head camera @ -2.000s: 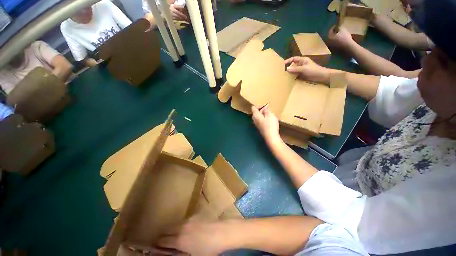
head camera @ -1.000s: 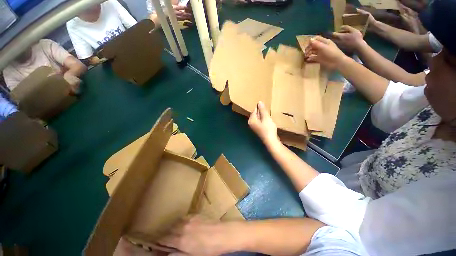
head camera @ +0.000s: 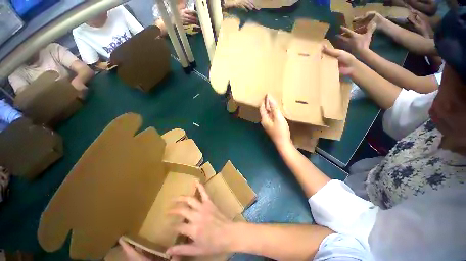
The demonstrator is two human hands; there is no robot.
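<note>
A box being folded [head camera: 110, 188] stands at the lower left, with its large lid panel leaning up to the left. Its far side wall [head camera: 181, 170] is raised, and so is its near side wall. My left hand [head camera: 134, 252], cut off by the bottom edge, grips the near wall. My right hand [head camera: 202, 227] is over the tray with fingers spread and slightly blurred, its thumb at the near wall. A flat blank [head camera: 227, 191] with raised flaps lies under and right of the box.
A person at the right holds a blank [head camera: 301, 76] over other blanks. Pale upright legs [head camera: 179, 35] stand on the dark-green tabletop [head camera: 168, 109]. Part-folded boxes [head camera: 143, 58] stand at the left, before other people. More hands fold card at the upper right.
The lid panel has swung down to the left, showing its broad face. My right hand has lifted and spread its fingers. The neighbour's blank has been raised and turned.
</note>
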